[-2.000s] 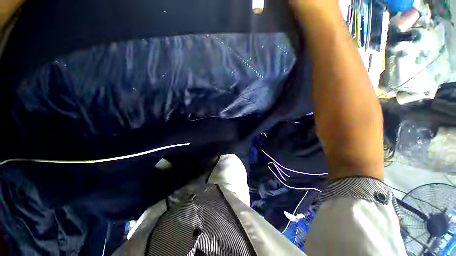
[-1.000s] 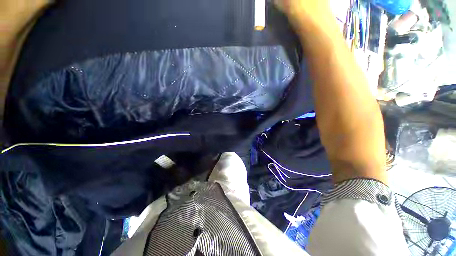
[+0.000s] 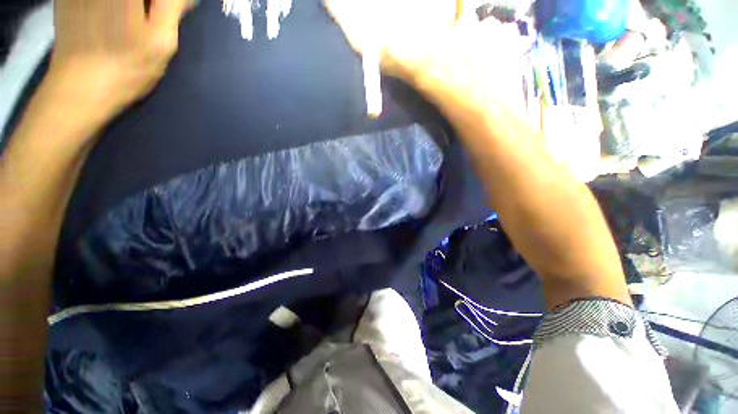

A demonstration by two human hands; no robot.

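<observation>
A large dark navy garment (image 3: pixel 243 97) covers the work surface and my lap. Its shiny wrinkled lining (image 3: pixel 275 198) shows in a band across the middle. A white piping line (image 3: pixel 186 302) runs along the lower left of the cloth. My left hand (image 3: pixel 117 40) lies at the top left on the garment, blurred, its fingertips cut off by the upper edge. My right hand (image 3: pixel 396 20) is at the top centre, overexposed, with its fingers unclear. A slim white stick (image 3: pixel 372 83) sticks out below my right hand, held in it.
Dark garment pieces with white lines (image 3: pixel 485 279) lie in a heap right of my lap. A blue bag (image 3: pixel 584 18) and thin sticks are at the upper right. Clear plastic (image 3: pixel 688 226) lies at the right. A fan (image 3: pixel 723 331) is cut off at the right edge.
Both hands have come lower into view, and my right hand has moved left with the white stick. The garment and lining sit lower in the picture. White marks now show at the top.
</observation>
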